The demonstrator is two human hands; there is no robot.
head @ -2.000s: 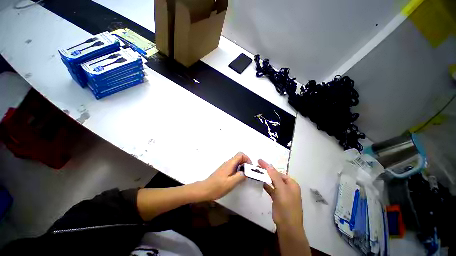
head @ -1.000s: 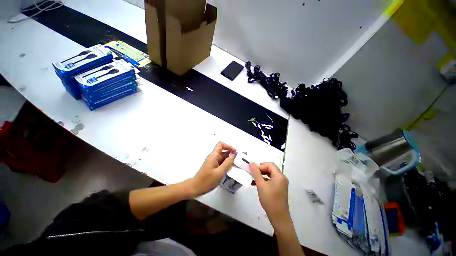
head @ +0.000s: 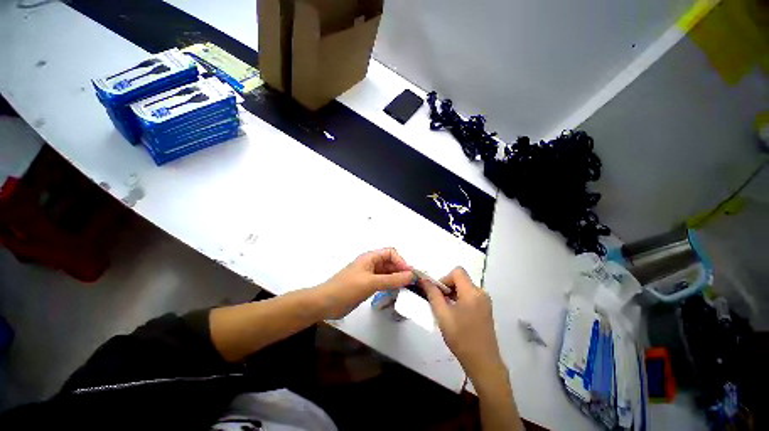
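Note:
A small white and blue retail box (head: pixel 413 308) is held over the front edge of the white tabletop. My left hand (head: pixel 368 281) pinches its upper edge from the left, thumb and fingers together. My right hand (head: pixel 464 316) pinches the same edge from the right. A white panel of the box hangs below the fingers, with a bit of blue at its left. The fingers hide most of the top end, and I cannot tell whether a cable is inside.
Two stacks of packed boxes (head: pixel 190 126) stand at left, before a brown shipping carton (head: pixel 330 52). A black cable pile (head: pixel 548 181) lies by the wall, near a flat black rectangle (head: pixel 404 106). Flat box blanks (head: pixel 600 362) and a kettle (head: pixel 662 263) are at right.
The white tab that faced up between my hands is now seen nearly edge-on, and my fingertips are closer together. The camera view has shifted slightly.

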